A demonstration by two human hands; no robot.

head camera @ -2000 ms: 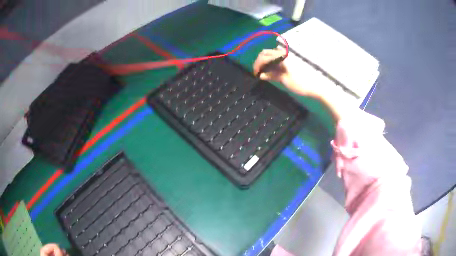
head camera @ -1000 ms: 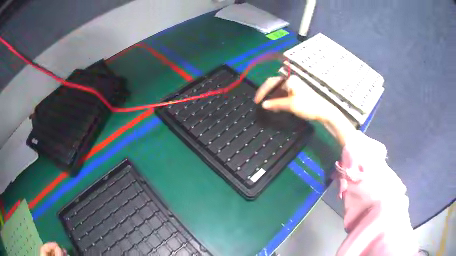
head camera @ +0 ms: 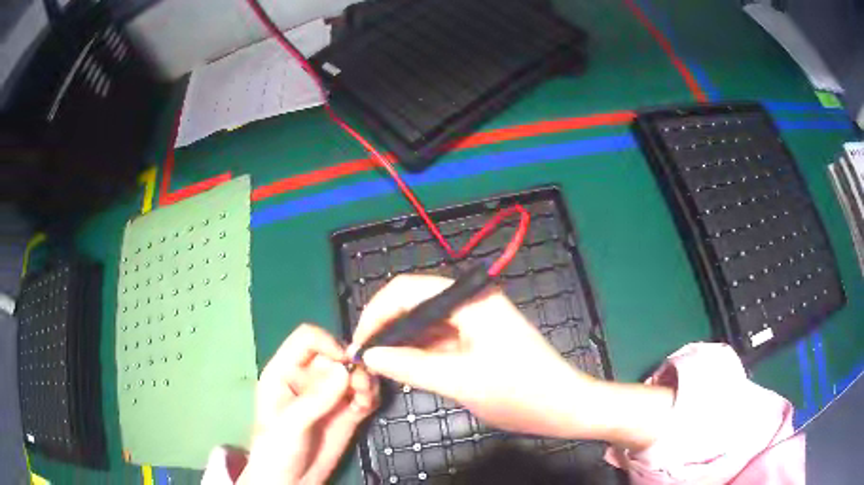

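My right hand [head camera: 455, 346] holds a thick black pen tool [head camera: 426, 313] with a red hose [head camera: 379, 156] from its rear end. The pen's tip points down-left and meets the fingertips of my left hand [head camera: 317, 393]. My left fingers pinch a tiny dark component [head camera: 352, 365], too small to make out. Both hands are over the left part of the central black tray [head camera: 568, 313], which has pale dots in some lower-left pockets. The pale green sheet [head camera: 189, 379] with rows of small parts lies left of my hands.
A right-hand dotted black tray stack [head camera: 748, 208] has a white label. A left-hand dotted stack [head camera: 57, 360] lies at the far left. Black trays [head camera: 445, 66] are stacked askew at the back, beside a printed paper [head camera: 251, 85]. A white tray stack [head camera: 853, 189] is cut off at right.
My view has swung left. My right hand has moved with the pen from the right-hand tray stack to my left hand, and the two now meet over the central tray.
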